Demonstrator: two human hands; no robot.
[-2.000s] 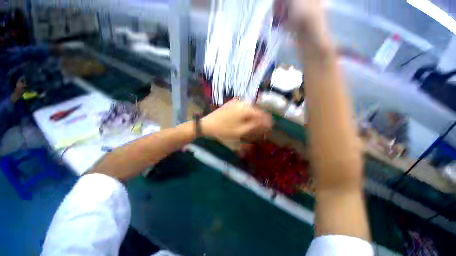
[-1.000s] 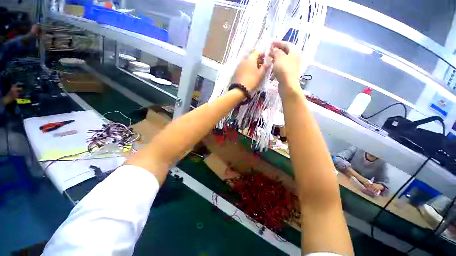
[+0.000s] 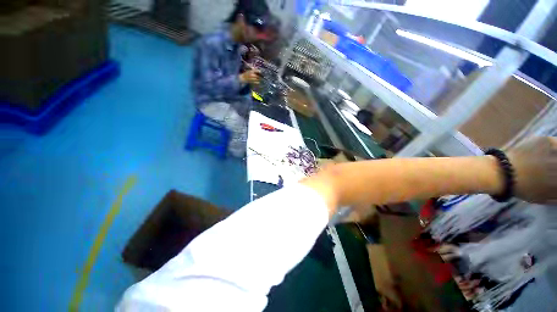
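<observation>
My left hand (image 3: 535, 169) is at the right edge, blurred and cut off by it; a dark beaded band is on the wrist. Its fingers cannot be made out. The hanging bundle of white cables (image 3: 498, 234) is at the lower right, below and beside that hand, blurred, with red and dark ends. Part of the red lead wires (image 3: 432, 259) shows dimly beside the bundle. My right hand is out of the picture.
A white sheet (image 3: 262, 149) bears red-handled cutters (image 3: 270, 127) and a mixed wire bundle (image 3: 302, 159). A seated person (image 3: 217, 76) is beyond it on a blue stool (image 3: 209, 135). An open carton (image 3: 174, 228) stands on the floor. A white rail frame (image 3: 449, 131) crosses the upper right.
The view has swung left, showing more floor, the seated person and the carton. The cable bundle and my left hand have shifted to the right edge. My right hand has left the picture.
</observation>
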